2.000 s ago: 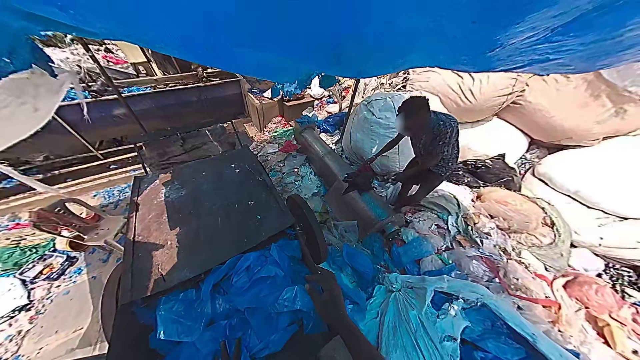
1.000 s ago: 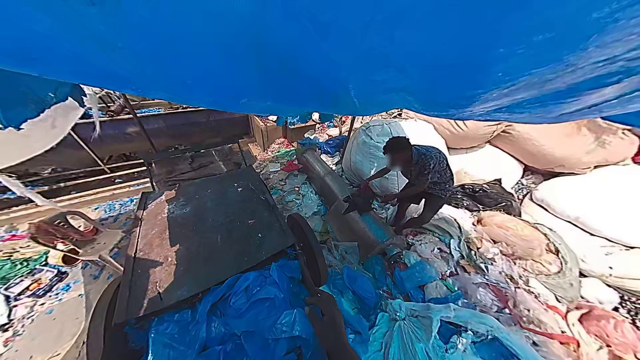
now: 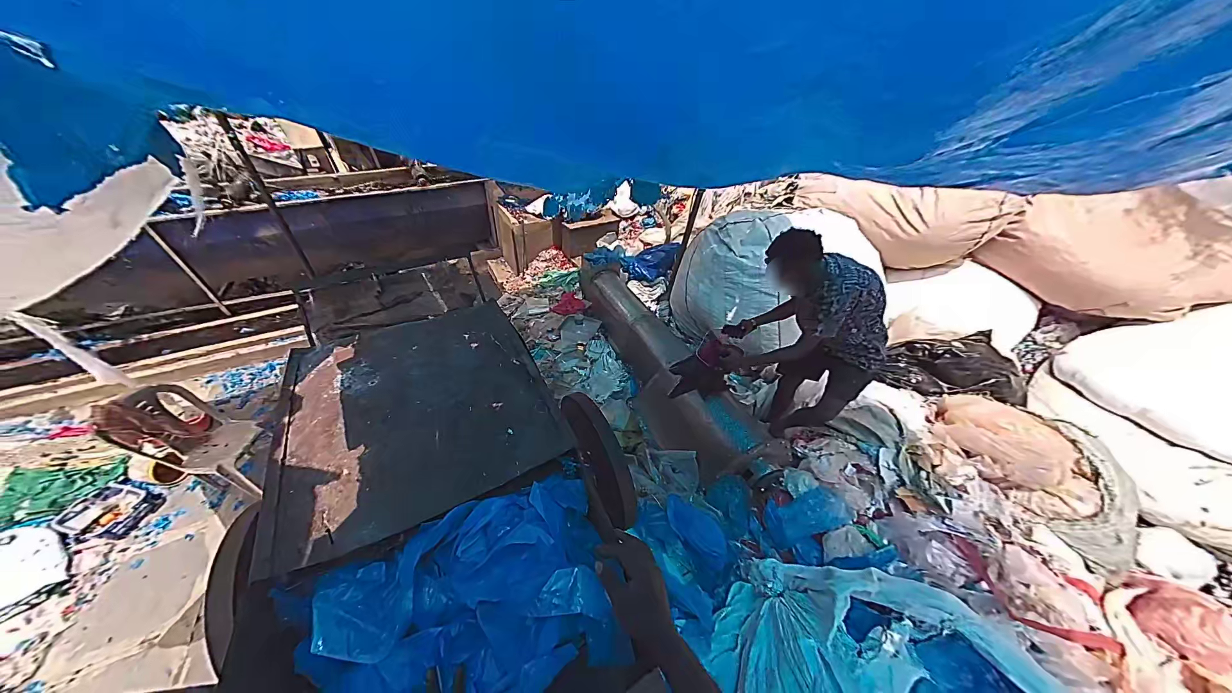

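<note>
My right hand (image 3: 630, 577) reaches up from the bottom edge, just below a dark wheel (image 3: 602, 462). Its fingers are near a dark bar beside the wheel; shadow hides whether they grip it. Loose blue plastic film (image 3: 481, 577) lies to the left of the hand, under the edge of a dark, worn metal panel (image 3: 433, 395). To the right of my forearm is a knotted translucent plastic bag (image 3: 784, 626). My left hand cannot be made out; small dark shapes at the bottom edge are unclear.
Beyond the wheel, a co-worker (image 3: 837, 318) bends over a long metal cylinder (image 3: 635, 337), holding a dark item (image 3: 698, 371). Large stuffed sacks (image 3: 1107, 241) are piled at right. A plastic chair (image 3: 192, 433) stands at left. A blue tarpaulin (image 3: 577, 87) hangs overhead; plastic scraps cover the ground.
The co-worker's hands have shifted on the dark item, which now shows a reddish part. My right hand has stayed near the wheel.
</note>
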